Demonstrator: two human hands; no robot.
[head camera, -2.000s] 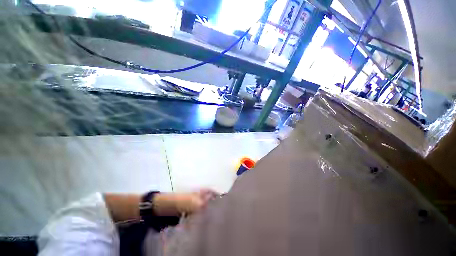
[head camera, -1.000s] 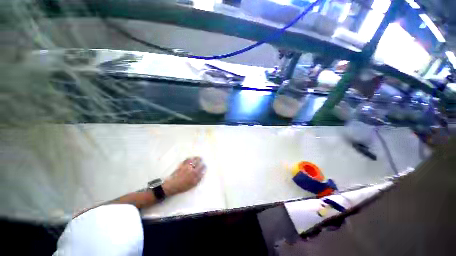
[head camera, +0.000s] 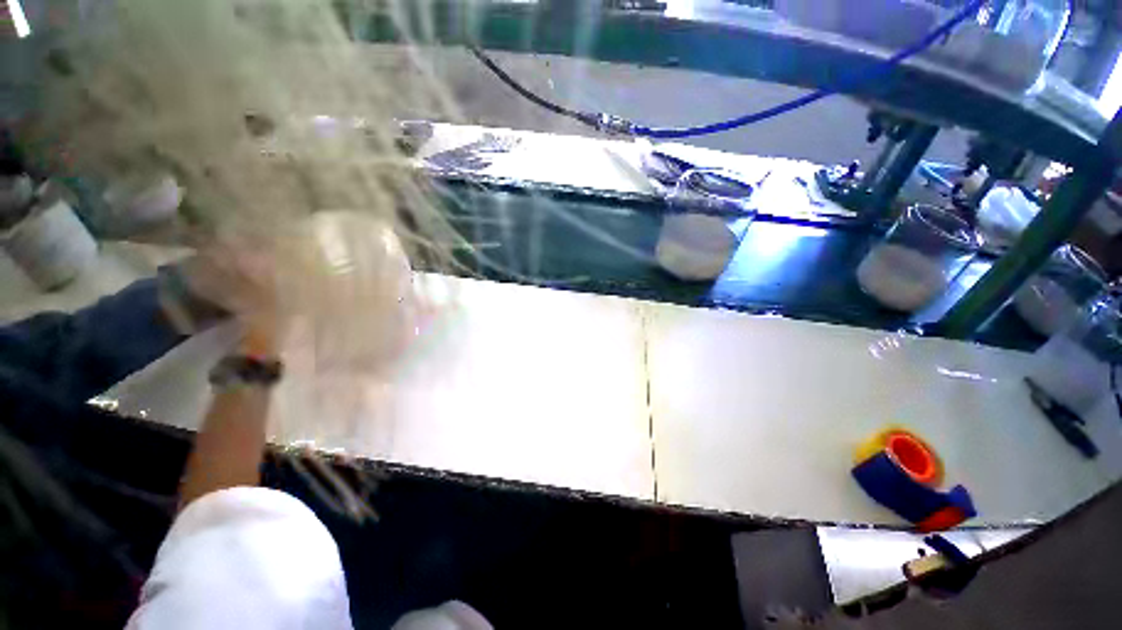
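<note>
A milky white rounded plastic housing (head camera: 351, 277) is at the left of the white-topped bench (head camera: 529, 382), blurred and partly covered by pale strands. My left hand (head camera: 265, 289), with a dark band on its wrist, is at the housing's left side. The fingers are blurred, so I cannot tell whether they grip it. My right hand is not in view.
Another person's dark sleeve (head camera: 92, 326) reaches in from the left. White housings (head camera: 49, 240) stand at far left. Housings with clear tops (head camera: 904, 265) stand on the dark green conveyor (head camera: 554, 240). A blue-orange tape dispenser (head camera: 911, 480) and dark tool (head camera: 1061, 416) lie at right.
The view has swung left, from the large grey surface to the bench. My left hand has moved from the bare bench top to the housing. The other person's sleeve has come into view.
</note>
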